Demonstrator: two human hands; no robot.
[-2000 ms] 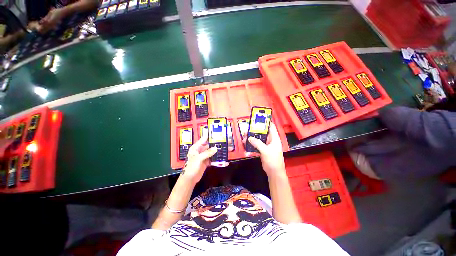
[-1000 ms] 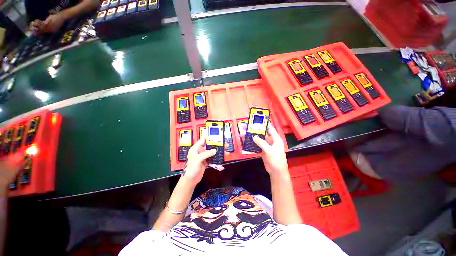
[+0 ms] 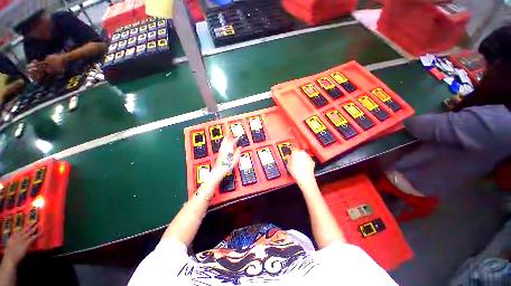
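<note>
Black keypad phones with yellow screen frames lie in two rows in a red tray (image 3: 190, 134) in front of me. My left hand (image 3: 226, 159) is over the tray's left half, its fingertips by an upper-row phone (image 3: 239, 133) with a pale screen; whether it grips anything is unclear. It partly hides a lower-row phone (image 3: 227, 183). My right hand (image 3: 301, 165) has its fingers closed at the lower part of the rightmost lower-row phone (image 3: 286, 151), which is in or just above its pocket. Another upper-row phone (image 3: 256, 128) also has a pale screen.
A second red tray (image 3: 367, 75) of phones overlaps on the right. A lower red tray (image 3: 386, 243) holds a tan piece and a yellow-black piece. Another person's hand (image 3: 21, 243) is at the left red tray (image 3: 59, 206). A metal post (image 3: 193, 61) stands behind; people sit across and right.
The two phones held up in my hands are no longer held up; two pale-screened phones now lie in the upper row. Both hands are lower over the tray. The view has tilted up.
</note>
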